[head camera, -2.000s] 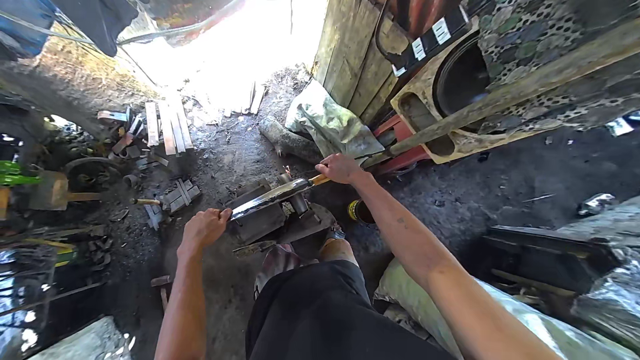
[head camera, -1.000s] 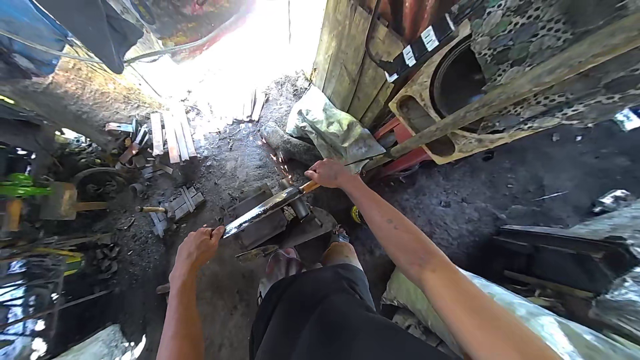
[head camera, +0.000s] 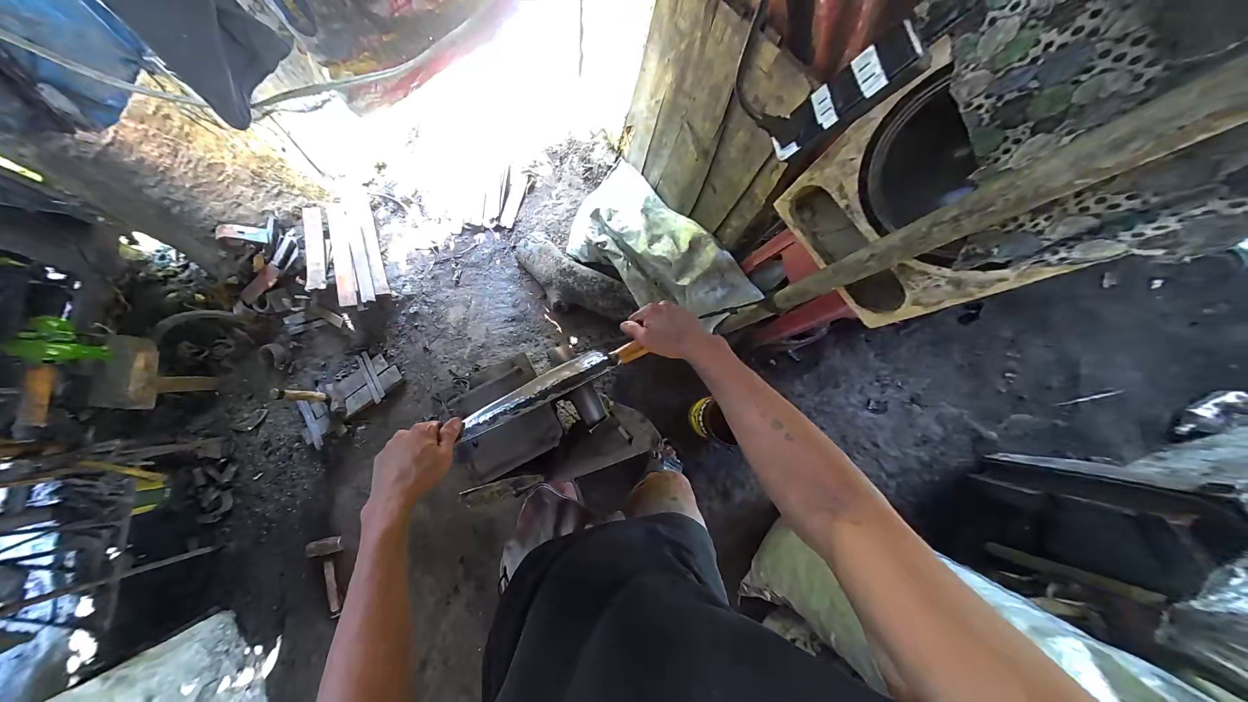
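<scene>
A long metal blade (head camera: 538, 390) with a wooden handle (head camera: 629, 352) lies slantwise between my two hands. My left hand (head camera: 416, 456) holds the blade's far left end between thumb and fingers. The wooden handle is in my right hand (head camera: 671, 330), whose fingers close around it. Under the blade stands a metal machine (head camera: 512, 444) with a cylindrical part (head camera: 587, 403). A few orange sparks show just above the blade near the handle. Where exactly the blade meets the machine is hidden.
A wooden pole (head camera: 936, 219) slants in from the right beside a wooden speaker box (head camera: 838, 224). A pale sack (head camera: 663, 244) lies ahead. Wooden slats (head camera: 341, 249), metal pieces (head camera: 366, 385) and a hammer (head camera: 327, 565) lie on the left ground. A yellow-rimmed can (head camera: 704, 421) stands near my right forearm.
Sparks show at the blade one second ago and now, but not plainly two seconds ago. Both hands keep hold of the blade and handle, with only small shifts.
</scene>
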